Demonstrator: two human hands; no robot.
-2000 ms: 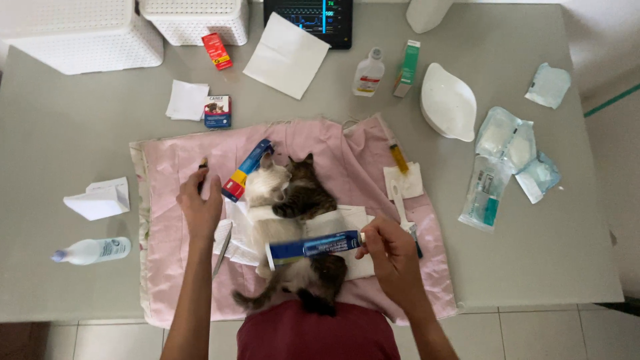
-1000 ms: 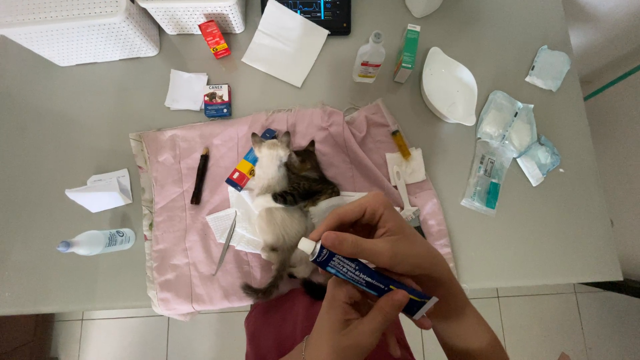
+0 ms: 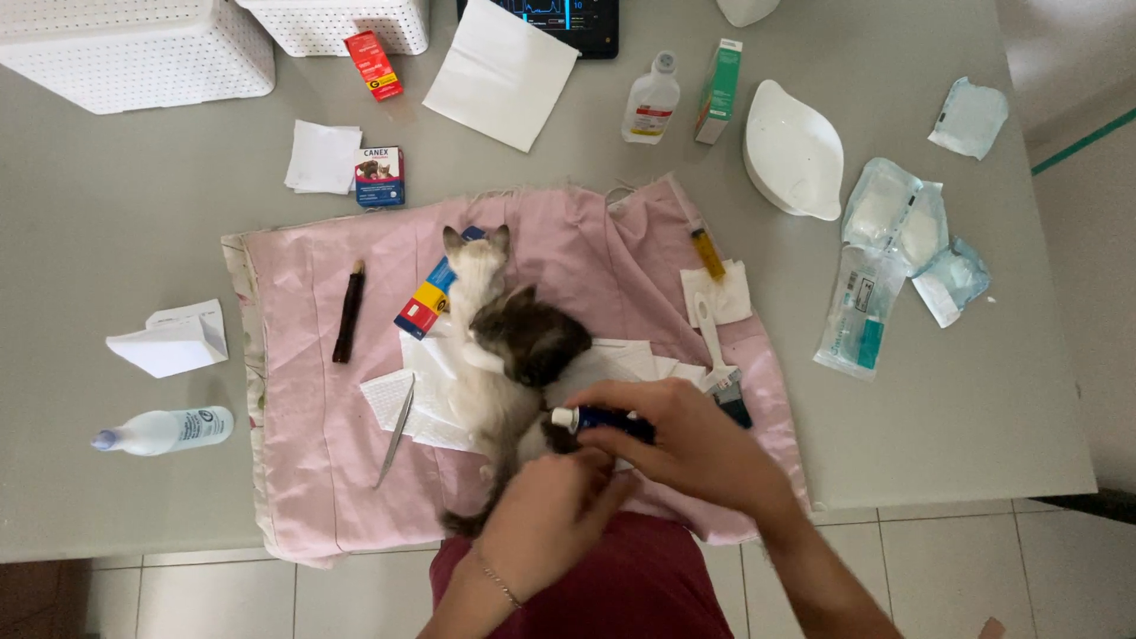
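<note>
My right hand (image 3: 688, 444) is closed around a dark blue tube (image 3: 612, 422) with a white cap, which points left. Just below it, my left hand (image 3: 550, 510) is bent near the tube's lower side; what its fingers touch is hidden. A pale kitten (image 3: 479, 346) with a dark tail lies on white paper sheets (image 3: 426, 390) over a pink cloth (image 3: 311, 461). Against it lies a dark tabby kitten (image 3: 537, 342), its rear partly behind my hands. A blue, yellow and red box (image 3: 426, 306) is partly under the pale kitten. Metal tweezers (image 3: 399, 426) lie to the left.
Left stand a dark capped tube (image 3: 350, 315), a folded paper (image 3: 173, 342) and a lotion bottle (image 3: 164, 431). Right are a syringe (image 3: 707, 253), a flat brush (image 3: 710, 333), a white bowl (image 3: 792, 151) and sealed packets (image 3: 887, 213). A clear bottle (image 3: 652, 102) and white baskets (image 3: 142, 53) stand behind.
The dark capped item my left hand was at two seconds ago lies on the cloth. Both hands have come together around the tube, which has moved up from its place one second ago.
</note>
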